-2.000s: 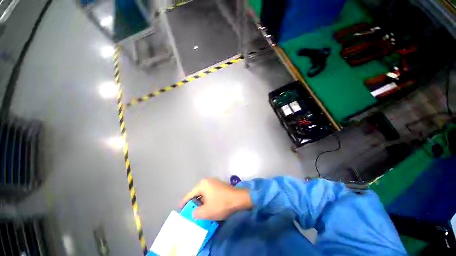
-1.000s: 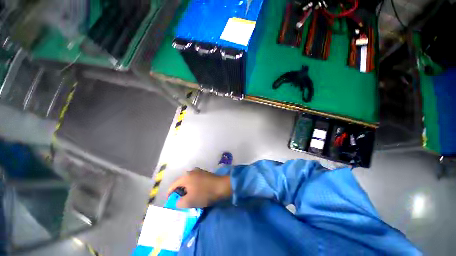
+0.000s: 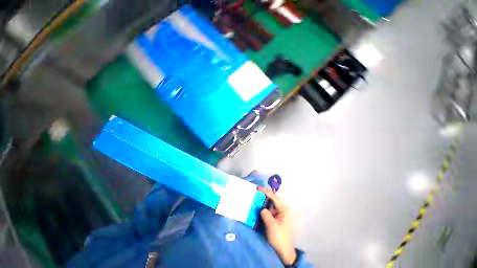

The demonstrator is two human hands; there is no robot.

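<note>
A long narrow bright-blue module [image 3: 162, 161] lies slantwise across the front of my body. A white record card [image 3: 237, 199] is on its face near the right end. My right hand [image 3: 278, 225] grips that end, with thumb and fingers around the dark end face; the handle there is mostly hidden. My left sleeve [image 3: 112, 243] shows at lower left. The left hand is not visible; the module or the clothing may hide it.
A green-matted bench [image 3: 123, 97] ahead holds other blue modules [image 3: 201, 68] with metal handles and a white card [image 3: 251, 81]. A black object [image 3: 284, 68] lies beside them. A black tray [image 3: 334, 84] hangs at the bench edge. Yellow-black tape [image 3: 418, 217] marks the floor at right.
The view has turned, and the bench modules now stand close ahead. The held module has come up across my body, showing its long blue face. My right hand still holds its end.
</note>
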